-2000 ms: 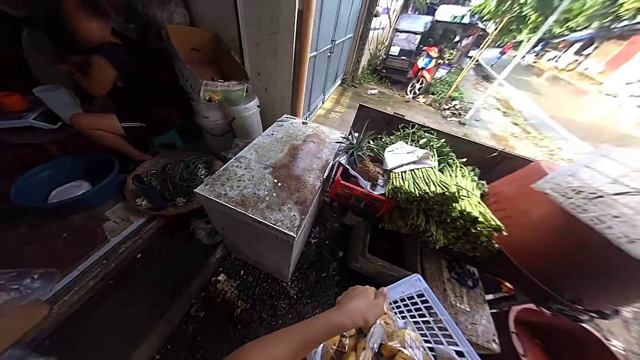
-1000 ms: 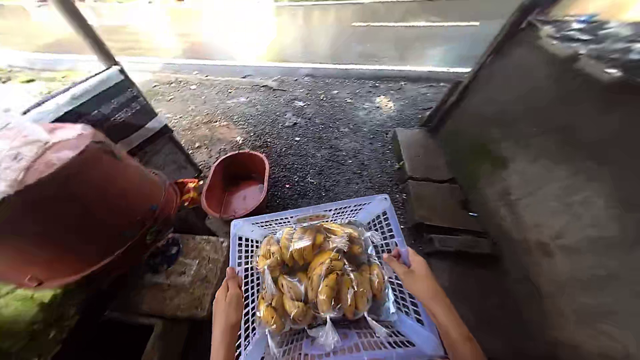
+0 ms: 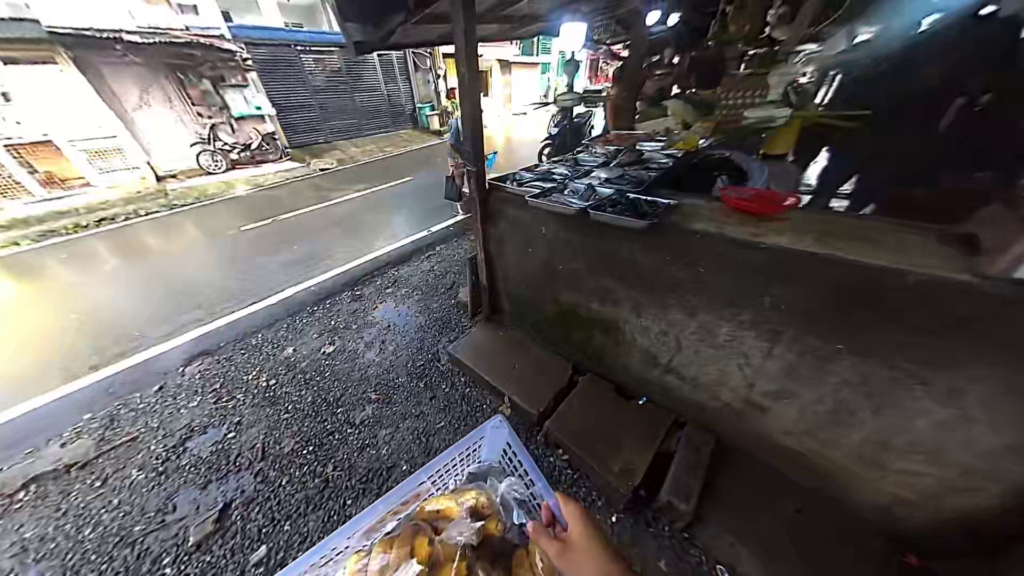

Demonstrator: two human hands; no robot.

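Note:
At the bottom of the head view, my right hand (image 3: pixel 578 534) grips the right rim of a pale blue plastic basket (image 3: pixel 498 436), fingers curled over its edge. In the basket lie yellow bananas (image 3: pixel 456 506) with dark marks, wrapped in clear plastic bags. The basket's lower part is cut off by the frame edge. My left hand is out of view.
A concrete wall (image 3: pixel 720 336) on the right carries trays of fish (image 3: pixel 596 192) and a red basin (image 3: pixel 758 200). Concrete slabs (image 3: pixel 612 432) lie along its foot. A wooden post (image 3: pixel 472 160) stands at its corner, with a person (image 3: pixel 456 164) behind. Wet gravel (image 3: pixel 320 408) borders the road (image 3: pixel 200 240).
The view has swung widely to the right. A second ago both my hands held the basket's sides; now only the right hand shows, and the basket sits lower in view.

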